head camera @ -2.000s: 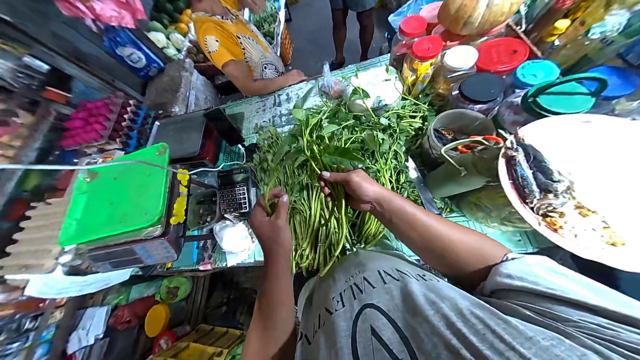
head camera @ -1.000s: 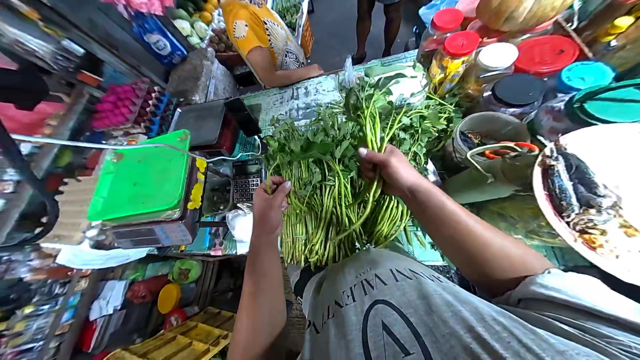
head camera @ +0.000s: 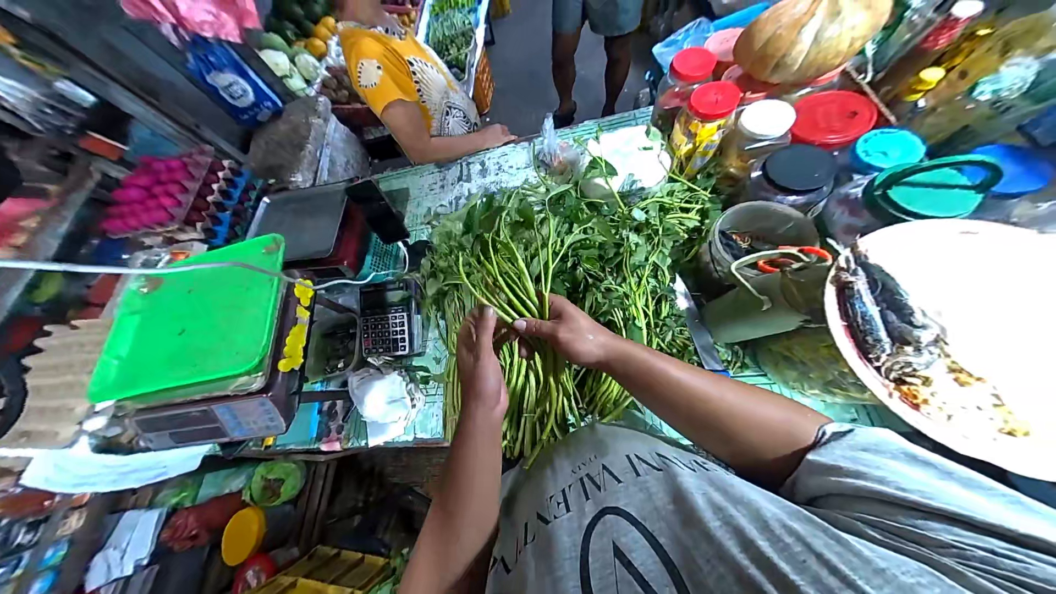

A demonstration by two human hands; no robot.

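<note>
A bunch of long green leafy-vegetable stems [head camera: 516, 285] lies between my two hands, above a large heap of the same leafy greens [head camera: 643, 256] on the green-painted table. My right hand [head camera: 569, 330] is closed around the stems, its thumb pointing left. Close beside it on the left, my left hand [head camera: 481, 355] is raised at the bunch's edge; its fingers are partly hidden, and whether they grip stems is unclear. Cut stem ends point toward my shirt. A knife [head camera: 697, 326] lies just right of the heap.
Left of the greens are a calculator [head camera: 386, 322], a scale with a green tray [head camera: 194, 318] and a white plastic bag [head camera: 384, 400]. Lidded jars [head camera: 796, 177], a pail [head camera: 755, 239] and a white basin with fish [head camera: 949, 247] stand right. A person's arm [head camera: 445, 144] rests on the far edge.
My right hand has moved left and down with the stems, from an upright hold apart from my left hand. Both hands are now close together.
</note>
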